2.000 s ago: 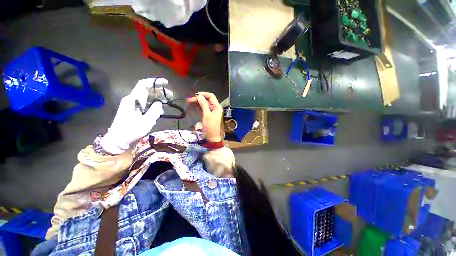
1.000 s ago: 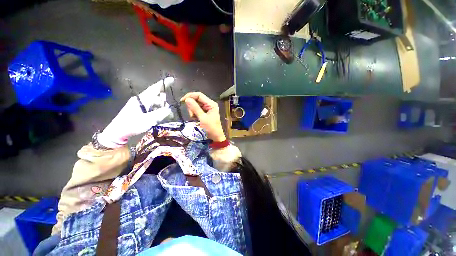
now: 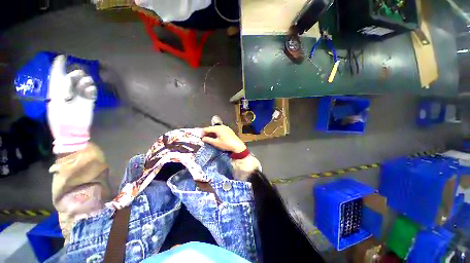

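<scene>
A thin dark cord [image 3: 152,117] runs slantwise from beside my left hand down to the patterned cloth at my lap. My left hand [image 3: 72,110], in a white glove, is raised at the far left in front of the blue stool. It is blurred, and its curled fingers seem to grip the far end of the cord. My right hand [image 3: 222,139], bare with a red wristband, is low at the right side of my lap, fingers bent together. What its fingertips hold, if anything, is hidden.
Blue stool [image 3: 33,85] behind my left hand; red stool [image 3: 172,38] ahead. The green bench [image 3: 278,77] at right bears a black bin [image 3: 379,28], blue-handled cutters [image 3: 334,50] and a black reel. An open carton [image 3: 263,134] and blue crates [image 3: 340,218] stand lower.
My left hand has moved far out to the left, away from my right hand. The cord, looped between the hands before, is now stretched out. My right hand has dropped towards my lap.
</scene>
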